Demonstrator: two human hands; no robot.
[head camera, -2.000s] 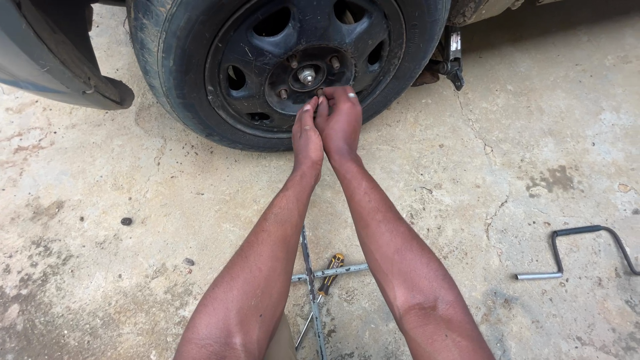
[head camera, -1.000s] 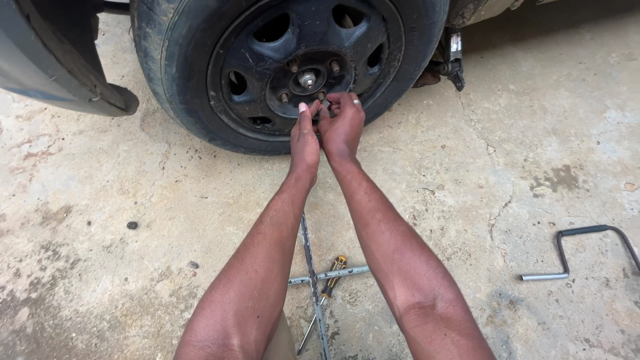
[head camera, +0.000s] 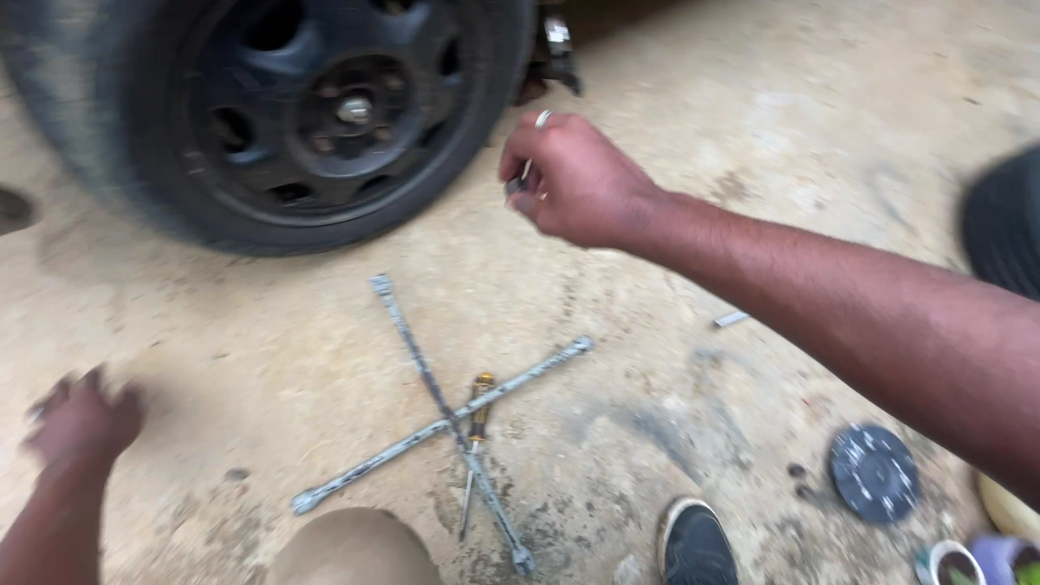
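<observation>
My right hand (head camera: 573, 179), with a ring on one finger, is raised over the concrete to the right of the car wheel (head camera: 349, 175). Its thumb and fingers pinch a small dark object (head camera: 514, 185), which looks like a lug nut. Low at the far left, my left hand (head camera: 85, 414) is blurred, its fingers spread and nothing in it. A grey four-way lug wrench (head camera: 398, 451) lies on the ground between the hands, crossing a screwdriver (head camera: 481, 410) with a yellow and black handle. The wheel's black steel rim has a bright centre nut (head camera: 355, 110).
My knee (head camera: 353, 548) and shoe (head camera: 697, 544) are at the bottom. A dark round disc (head camera: 875, 473) lies lower right, with small dark pieces beside it and plant pots (head camera: 952, 562) below. A tyre-like black object (head camera: 1007, 223) stands at the right edge. A metal rod end (head camera: 730, 319) shows beneath my forearm.
Both hands have left the wheel hub, where they were together; the left is now far left and the right is off to the right, holding the small dark object. The view has shifted.
</observation>
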